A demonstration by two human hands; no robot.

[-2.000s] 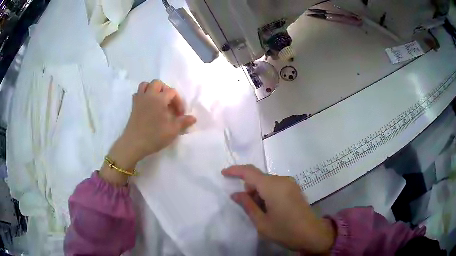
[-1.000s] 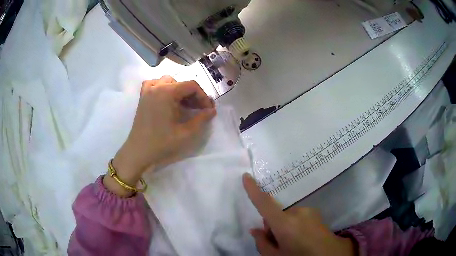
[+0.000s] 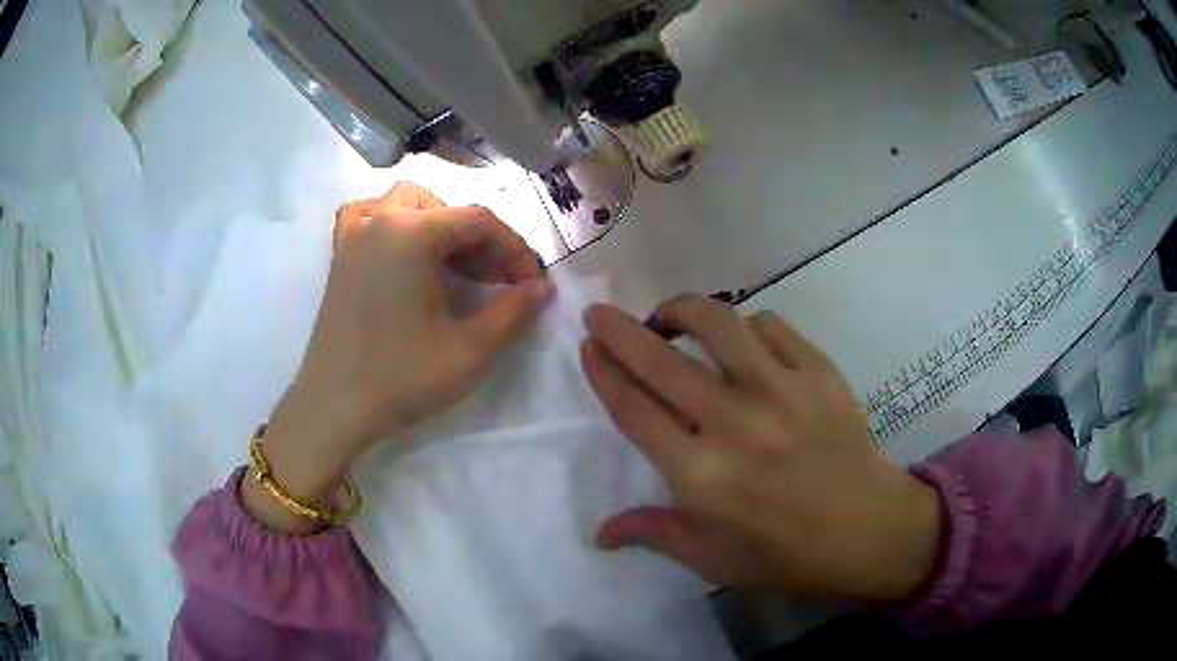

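A white fabric panel (image 3: pixel 516 497) lies under both hands, its upper edge near the needle plate (image 3: pixel 604 194). My left hand (image 3: pixel 420 304) pinches the fabric edge between thumb and index finger, just below the presser foot area. My right hand (image 3: pixel 762 452) lies over the panel's right edge with fingers extended and thumb apart, holding nothing visible. The machine head (image 3: pixel 426 65) stands over the work, and the machine lamp (image 3: pixel 338 110) glows at its left. The knurled cream knob (image 3: pixel 669 140) is low on the head. The needle cannot be made out.
White cut pieces (image 3: pixel 65 310) are heaped at the left. A printed label (image 3: pixel 1030 84) lies on the bed at the upper right. A ruler scale (image 3: pixel 1007 342) runs along the table's front edge. More cloth (image 3: pixel 1136 426) hangs at the far right.
My left hand has moved right to the needle area and pinches the fabric edge there. My right hand first pointed at the panel's edge, then moved up and spread flatter. The view has shifted.
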